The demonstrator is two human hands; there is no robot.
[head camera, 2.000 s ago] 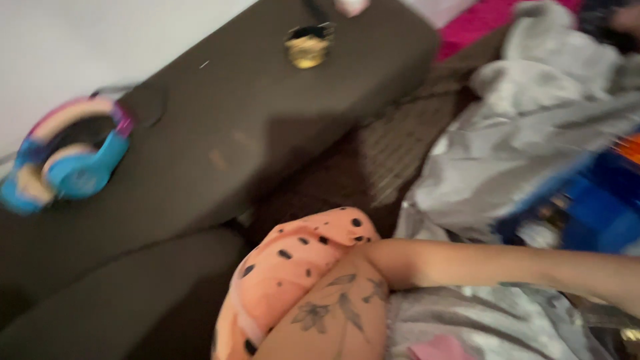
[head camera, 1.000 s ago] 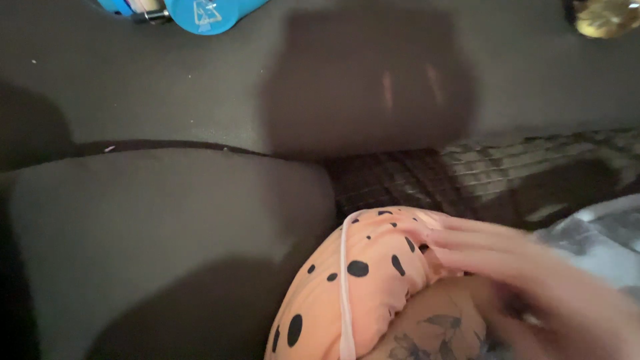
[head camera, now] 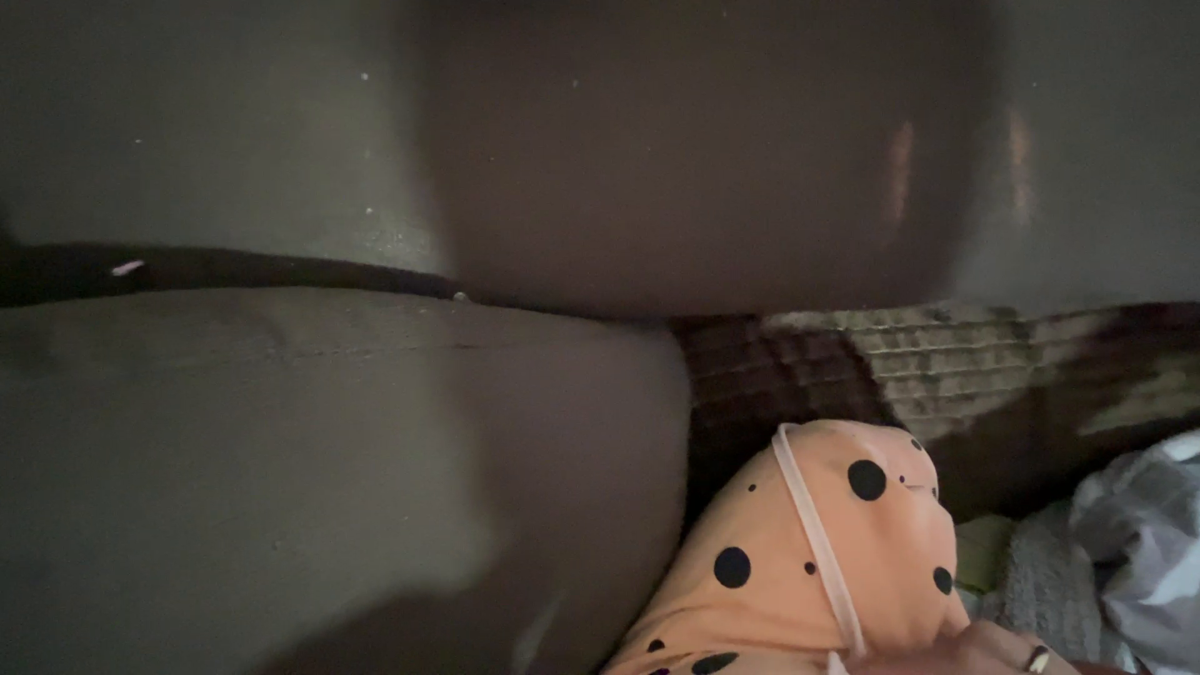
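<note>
Orange cloth with black dots (head camera: pixel 881 544), which looks like clothing over a bent knee, fills the lower right of the head view. A pale cord (head camera: pixel 814 539) runs down over it. My right hand (head camera: pixel 994 649), with a ring on one finger, is at the bottom edge, low against the cloth and near the cord's lower end. It is blurred and partly cut off, so whether its fingers grip the cloth or cord cannot be told. My left hand is out of view.
Dark grey sofa cushions (head camera: pixel 234 450) lie at left and across the top, with a gap between them holding a small pink scrap (head camera: pixel 127 268). A ribbed brown-and-tan blanket (head camera: pixel 956 366) is beyond the knee. Crumpled grey-white fabric (head camera: pixel 1148 553) lies at right.
The view has moved in closer; the blue headphones and gold item have left it. My right hand, earlier with fingers stretched over the upper part of the dotted cloth, is now lower on it.
</note>
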